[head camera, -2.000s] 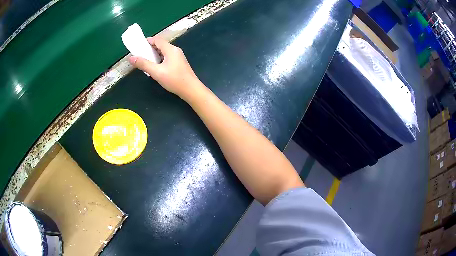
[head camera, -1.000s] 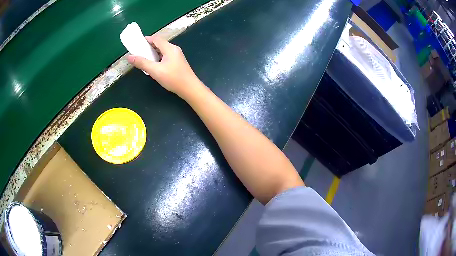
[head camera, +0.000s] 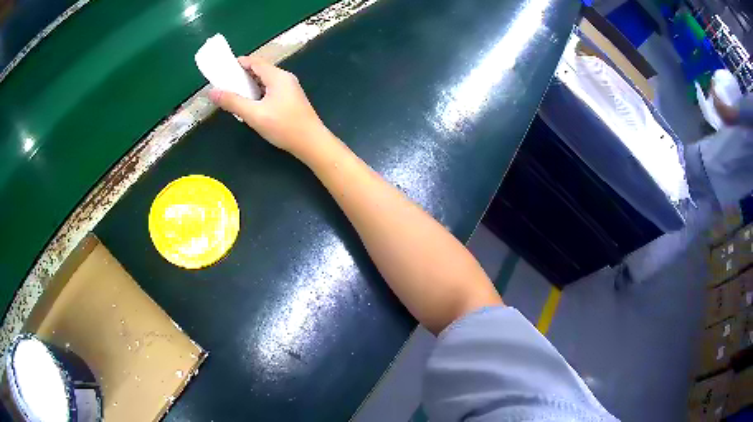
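Observation:
My right hand [head camera: 268,103] is bare and holds a white folded wipe [head camera: 224,67] between thumb and fingers, over the chipped white edge rail [head camera: 142,154]. The wipe's far end points towards the green belt. A yellow round lid [head camera: 195,222] with white glare or smears lies on the dark green worktop, nearer than the hand. A tin with a white top [head camera: 40,383] stands at the lower left in a cardboard tray [head camera: 124,338] with white specks. My left hand is not in view.
A green conveyor belt [head camera: 91,91] runs beyond the rail. Right of the worktop [head camera: 363,99] stands a black crate [head camera: 570,198] with white plastic on top [head camera: 619,103]. A blurred person [head camera: 726,157] is at the far right, near stacked cartons [head camera: 726,330].
A person has come into view at the right and moved farther up the aisle. My right hand and the wipe hold nearly the same place; the view has shifted very slightly.

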